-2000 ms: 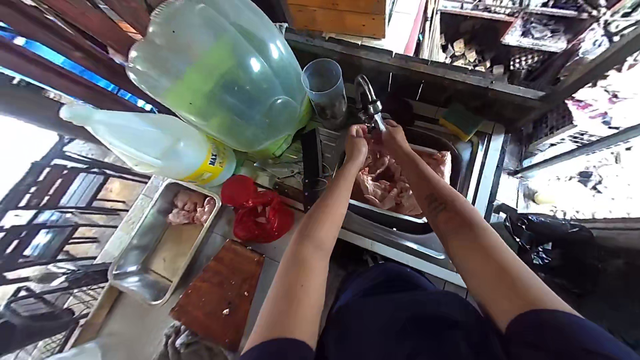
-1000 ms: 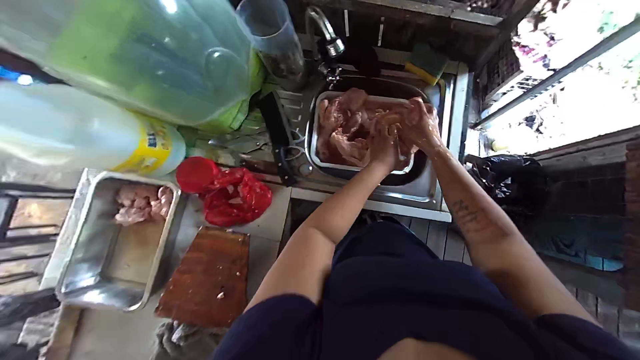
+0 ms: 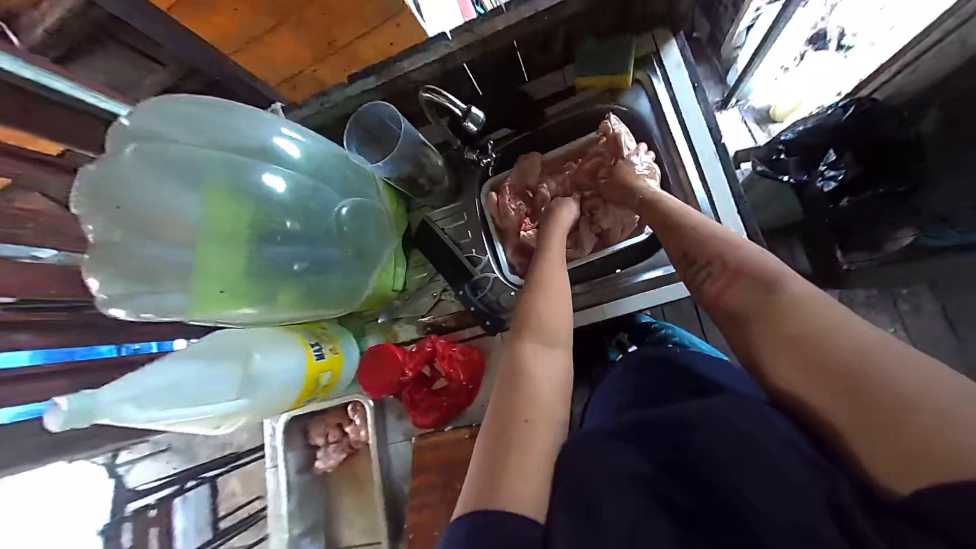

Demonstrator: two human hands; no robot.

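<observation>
Raw chicken pieces fill a rectangular tray set in the sink. My left hand is down among the pieces near the tray's middle; its fingertips are hidden, so its hold cannot be told. At the tray's right side my right hand grips a piece of raw chicken, part of which sticks up past the fingers. The faucet stands behind the tray's left corner. A metal pan at the lower left holds more raw meat.
Left of the sink stand a large clear bottle, a plastic bottle with a yellow label and a clear cylindrical container. A large knife, red plastic bag and wooden board lie nearby. A sponge rests behind the sink.
Both hands have moved from the faucet, where they were two seconds ago, down into the chicken in the tray. The right hand now has a piece raised at the tray's right side.
</observation>
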